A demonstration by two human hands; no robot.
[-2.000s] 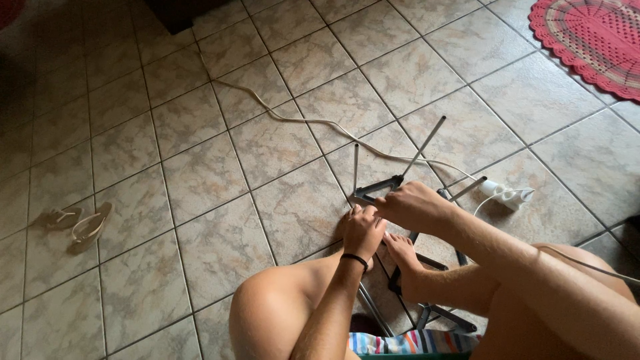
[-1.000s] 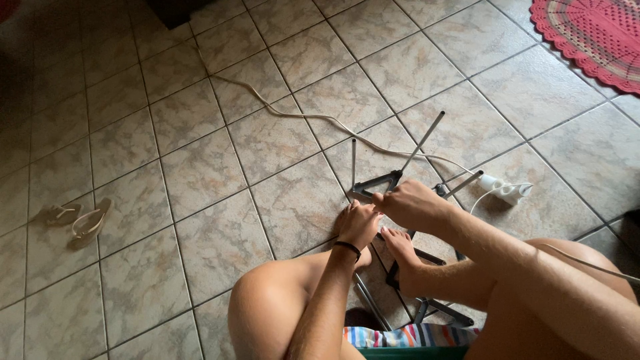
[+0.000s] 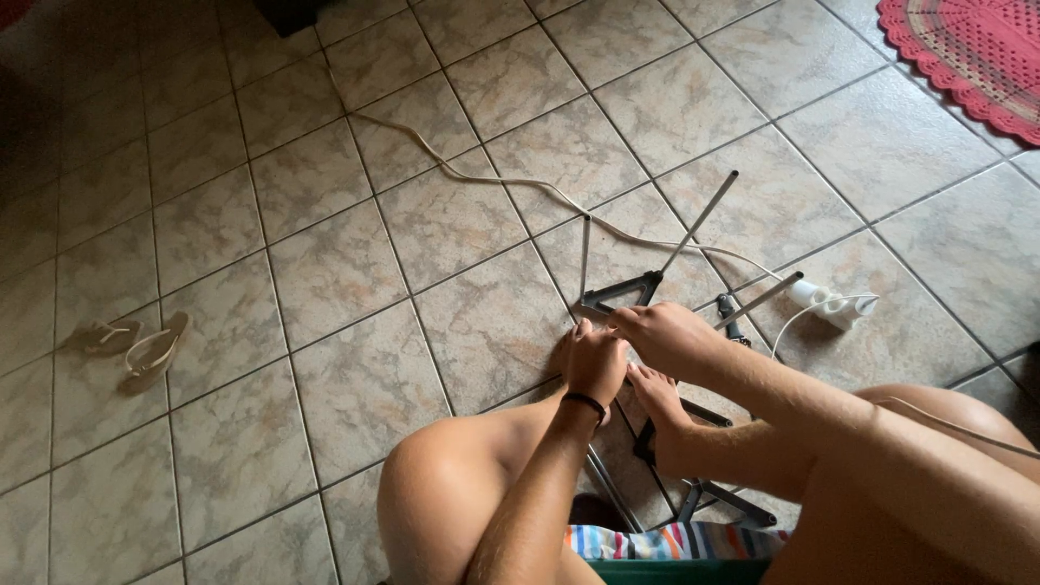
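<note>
My left hand (image 3: pixel 597 364), with a dark band at its wrist, has curled fingers close against my right hand (image 3: pixel 670 337). Both are above my bare feet, beside a black plastic triangular bracket (image 3: pixel 624 292). What lies between the fingers is hidden. A thin metal tube (image 3: pixel 700 219) slants up from the bracket's right corner, and a shorter tube (image 3: pixel 586 260) rises from its left corner. Another metal tube (image 3: pixel 760 301) points up to the right, past my right hand. More black frame parts (image 3: pixel 735 502) lie between my legs, partly covered by my foot.
A white power strip (image 3: pixel 833 305) with a plug lies right of the tubes. Its pale cord (image 3: pixel 520 180) runs across the tiled floor. Flip-flops (image 3: pixel 158 353) lie at left, a red crocheted rug (image 3: pixel 975 57) at top right. Striped cloth (image 3: pixel 674 540) is below.
</note>
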